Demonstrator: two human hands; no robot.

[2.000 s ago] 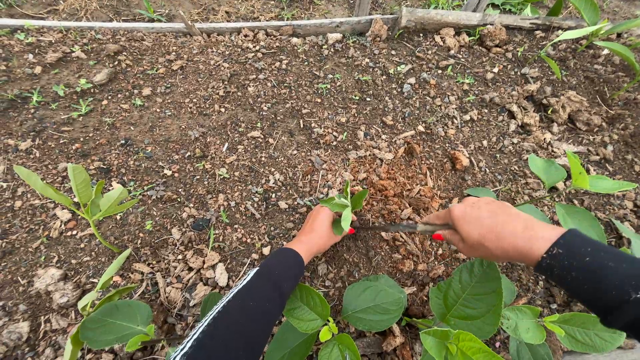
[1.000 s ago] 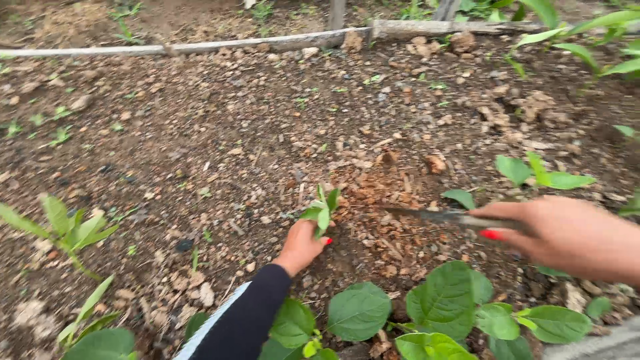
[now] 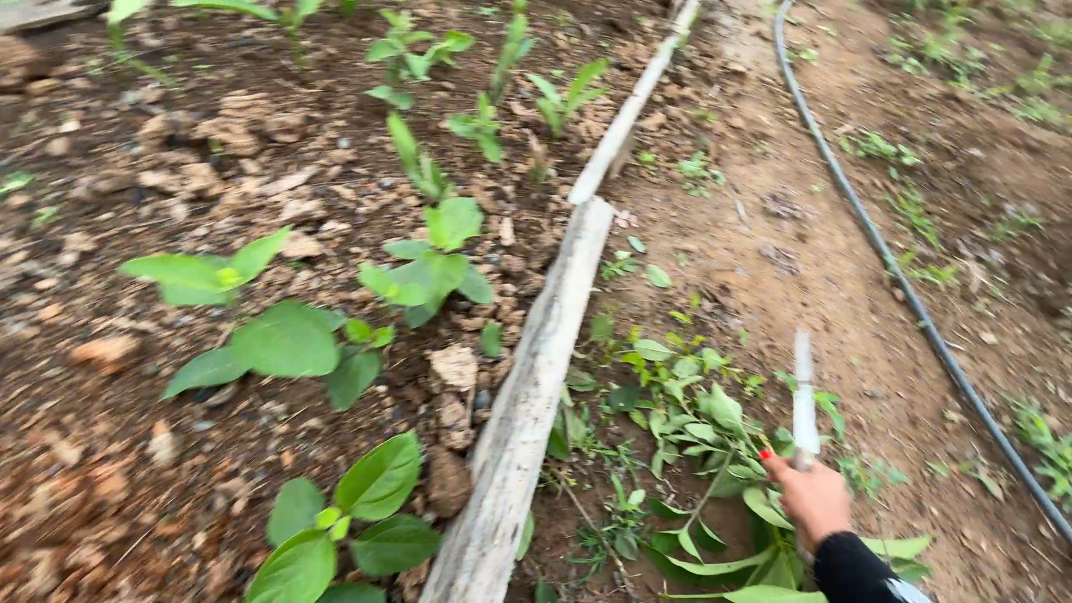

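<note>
My right hand (image 3: 814,502), in a black sleeve, is at the lower right with its fingers closed on a flat-bladed metal tool (image 3: 804,402), perhaps a knife or trowel, whose pale blade points away from me. Beside and below the hand lie leafy cut or pulled plants (image 3: 729,452) on the dirt path. Across the wooden edging, to the left, broad-leaved seedlings (image 3: 289,339) stand in the soil bed. My left hand is out of view, so what it holds is hidden.
A weathered wooden board (image 3: 536,368) edges the bed and runs away from me. A dark hose (image 3: 888,260) curves along the dirt path (image 3: 737,276) at the right. Soil clods and stones (image 3: 109,352) cover the bed.
The view has swung far to the right, onto the bed's edge and the path. My right hand has moved from the bed to over the path with the tool. My left hand has left the view.
</note>
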